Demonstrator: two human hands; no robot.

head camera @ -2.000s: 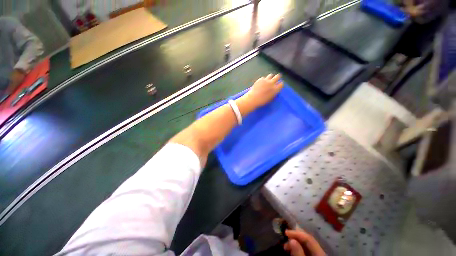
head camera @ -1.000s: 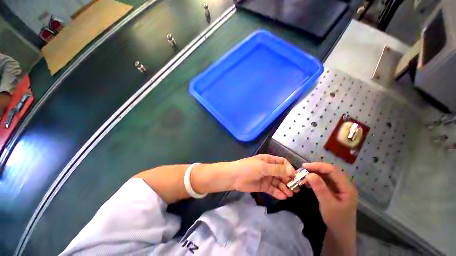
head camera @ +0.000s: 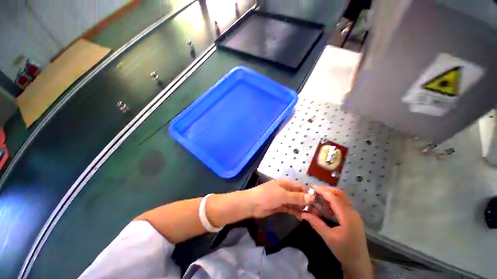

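Note:
A small shiny metal part [head camera: 309,199] is held between both hands in front of my body. My left hand [head camera: 278,197] grips it from the left with thumb and fingers. My right hand [head camera: 339,218] grips it from the right; its fingertips partly cover it. Another metal part [head camera: 331,155] sits on the pale round centre of the dark red fixture [head camera: 323,173], just beyond my hands. The fixture lies on the perforated plate [head camera: 283,158]. The blue tray [head camera: 229,122] shows no parts inside.
A black tray [head camera: 272,39] lies beyond the blue tray. Several metal parts stand along the dark green conveyor [head camera: 98,131]. A grey machine housing [head camera: 398,60] with a yellow warning label hangs over the plate. Small metal parts [head camera: 437,151] lie at the right. A cardboard sheet [head camera: 60,79] lies beyond the belt.
My left hand has come back from the blue tray to meet my right hand at the metal part. Since a second ago both hands stay together while the view has turned right.

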